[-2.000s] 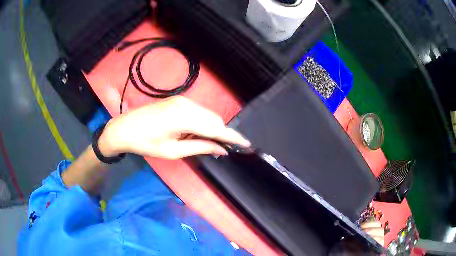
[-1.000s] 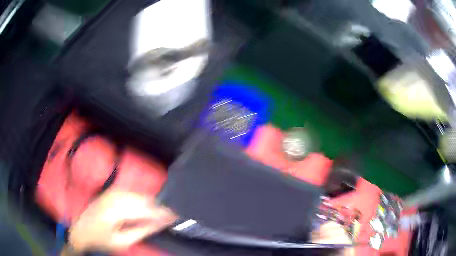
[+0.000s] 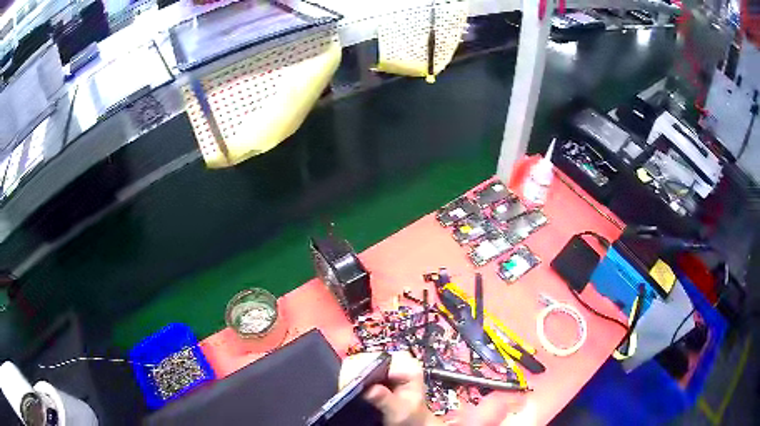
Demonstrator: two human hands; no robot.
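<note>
My right hand (image 3: pixel 398 389) is at the bottom centre, its fingers closed on the end of a thin dark slab (image 3: pixel 346 391), possibly a tablet or display panel. The slab is seen nearly edge-on, tilted, and runs out of the bottom edge. A matte black foam pad (image 3: pixel 258 383) lies behind and left of it. My right forearm is blurred at the bottom edge. My left hand is out of the picture.
A blue screw bin (image 3: pixel 171 366), glass dish (image 3: pixel 252 320) and upright black fan (image 3: pixel 342 274) stand along the back. Right of my hand are mixed parts, yellow-handled tools (image 3: pixel 483 324), a white ring (image 3: pixel 561 328), circuit boards (image 3: pixel 492 220) and a squeeze bottle (image 3: pixel 539 179).
The view has swung to the right and up. My left hand and the coiled black cable have left the picture. My right hand still grips the slab's end, now shown nearer the centre.
</note>
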